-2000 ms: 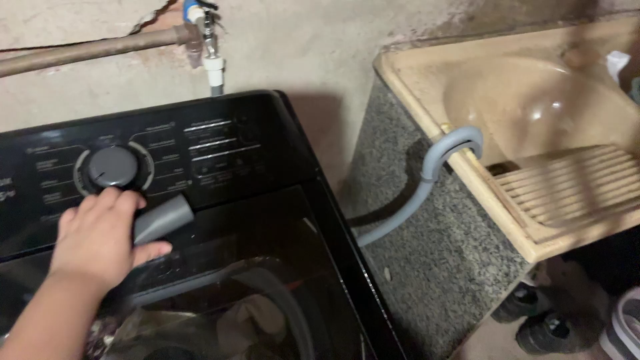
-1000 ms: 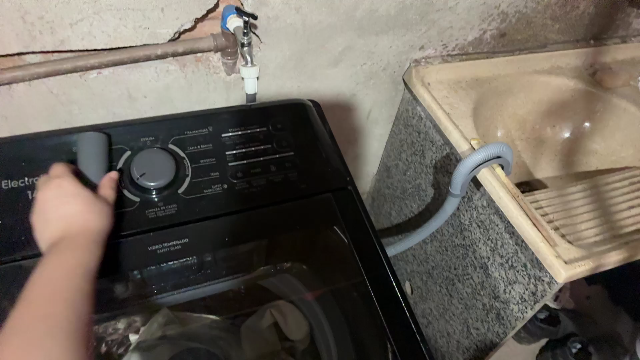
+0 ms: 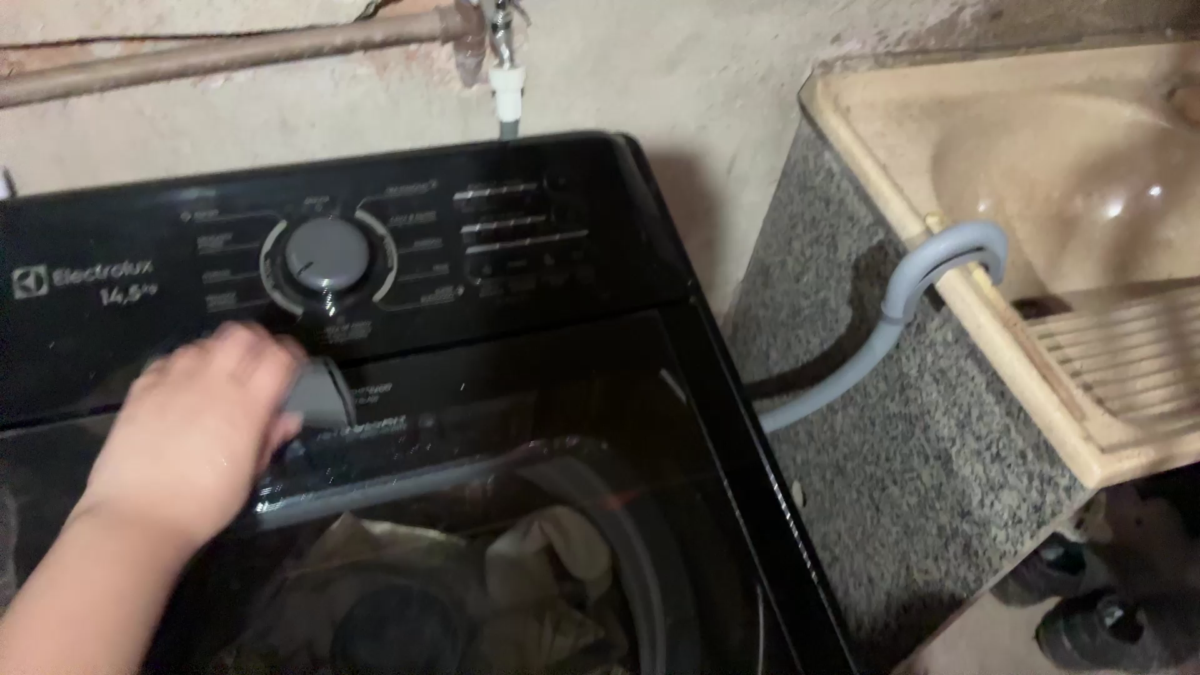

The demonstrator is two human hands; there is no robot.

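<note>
My left hand (image 3: 192, 427), blurred, is closed around a grey plastic cylindrical piece (image 3: 322, 396), whose rounded end points right. Hand and piece are over the front of the control panel and the glass lid (image 3: 487, 403) of a black Electrolux top-load washing machine (image 3: 647, 244). Up and to the right of my fingers is the grey program knob (image 3: 327, 253). Cloth items (image 3: 553, 562) show through the lid. My right hand is out of view.
A grey drain hose (image 3: 830, 389) runs from behind the washer and hooks over the edge of a beige laundry sink (image 3: 998, 328) on a speckled stone side panel (image 3: 891, 487). A tap connector (image 3: 506, 89) and a brown pipe (image 3: 234, 56) are at the wall. Dark objects (image 3: 1087, 628) lie below the sink.
The grey piece, held beside the knob's left side one second ago, is now below and left of the knob, over the lid's rear edge. My left hand has moved with it.
</note>
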